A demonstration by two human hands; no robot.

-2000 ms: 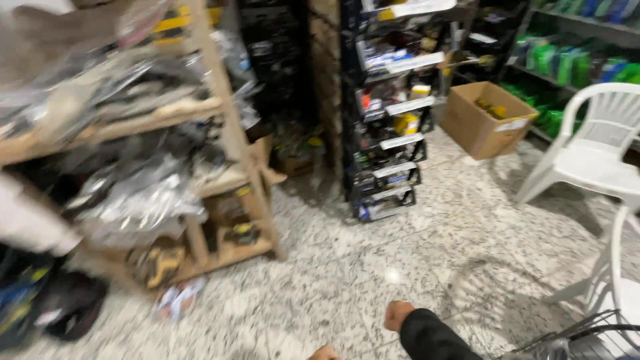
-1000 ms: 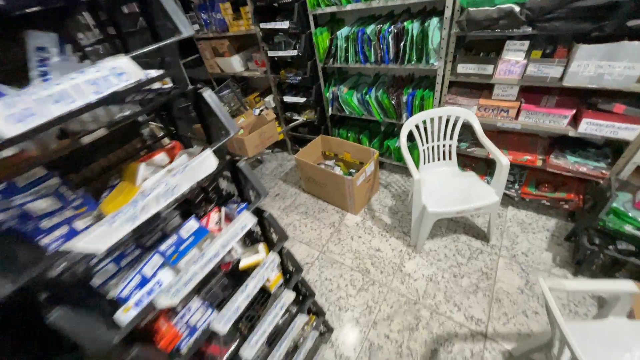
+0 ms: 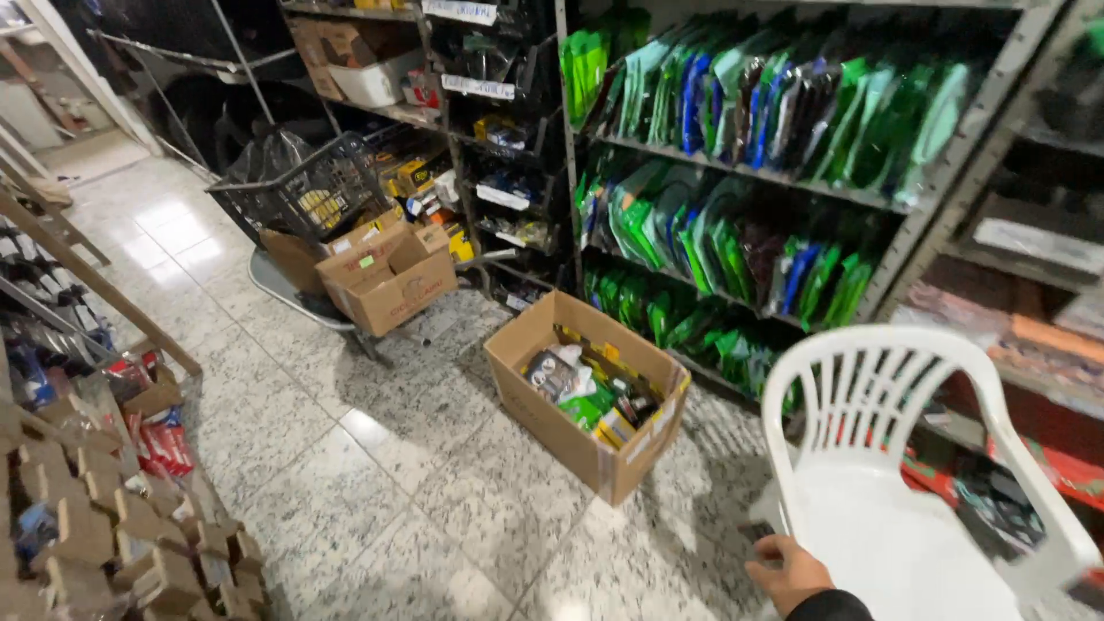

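Observation:
My right hand, in a dark sleeve, is at the bottom right with its fingers curled. It is nearest the left side of a white plastic armchair; I cannot tell whether they touch or whether anything is in the hand. My left hand is out of view. Left of the chair, an open cardboard box stands on the floor with mixed packages inside, among them a green one. Farther back, another open cardboard box rests tilted at a grey wheelbarrow, beside a black plastic crate.
A metal rack of green and blue bagged items runs behind the box. Black bins stack to its left. Wooden compartments with small packages fill the lower left. Speckled tile floor lies between. More shelving stands at the right.
The view has swung right from the wooden shelf and the stack of bins, then moved closer to the box and chair. My right hand, out of view a second ago, shows again.

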